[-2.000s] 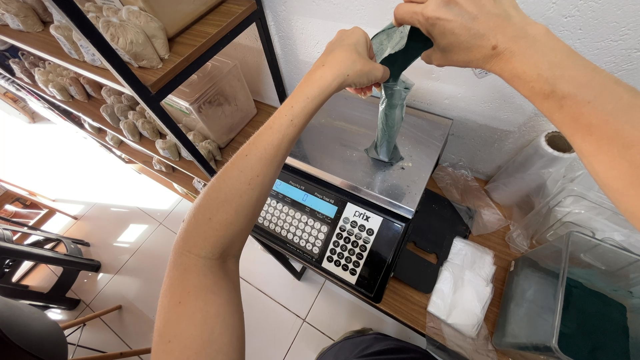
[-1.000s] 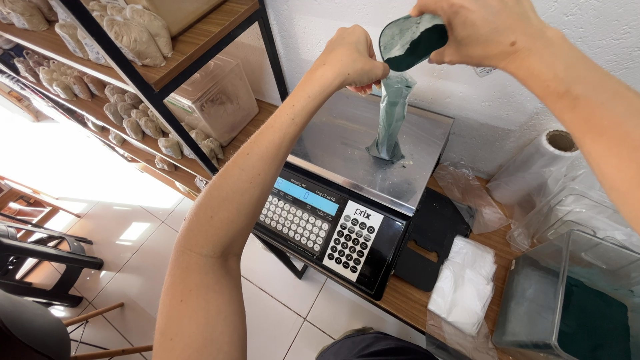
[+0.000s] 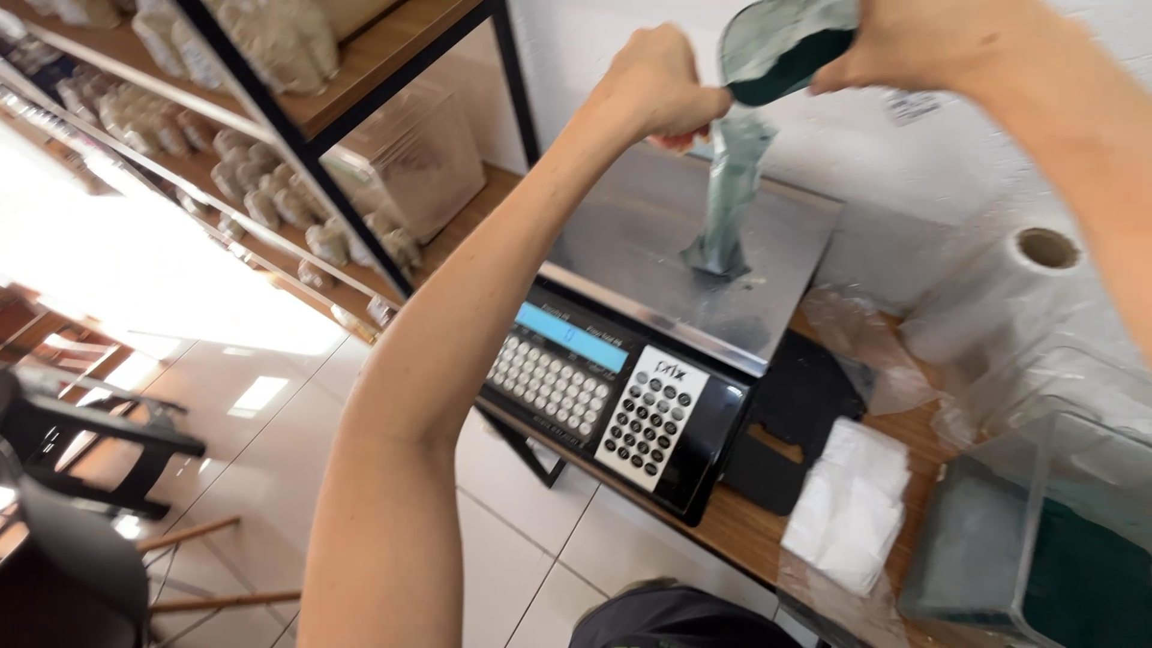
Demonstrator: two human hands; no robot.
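My left hand [image 3: 670,85] pinches the top of a narrow clear plastic bag [image 3: 731,193] coated with green powder. The bag hangs upright, its bottom on the metal platform [image 3: 630,216] of a Prix digital scale. In my right hand [image 3: 909,45] is a scoop [image 3: 787,54] of dark green powder, tilted with its rim just above the bag's mouth. The mouth itself is hidden behind my fingers and the scoop. The scale's keypad and blue display [image 3: 571,336] face me.
Right of the scale lie a black plate [image 3: 792,423], folded white plastic bags [image 3: 850,504] and a clear bin [image 3: 1035,540] holding dark green powder. A roll of plastic film [image 3: 990,288] stands by the wall. At left, shelves [image 3: 396,63] hold filled bags, with black chairs [image 3: 90,450] below.
My right hand has brought the scoop down from a steep, raised tilt to a flatter one beside my left hand. My left hand has kept its hold on the bag.
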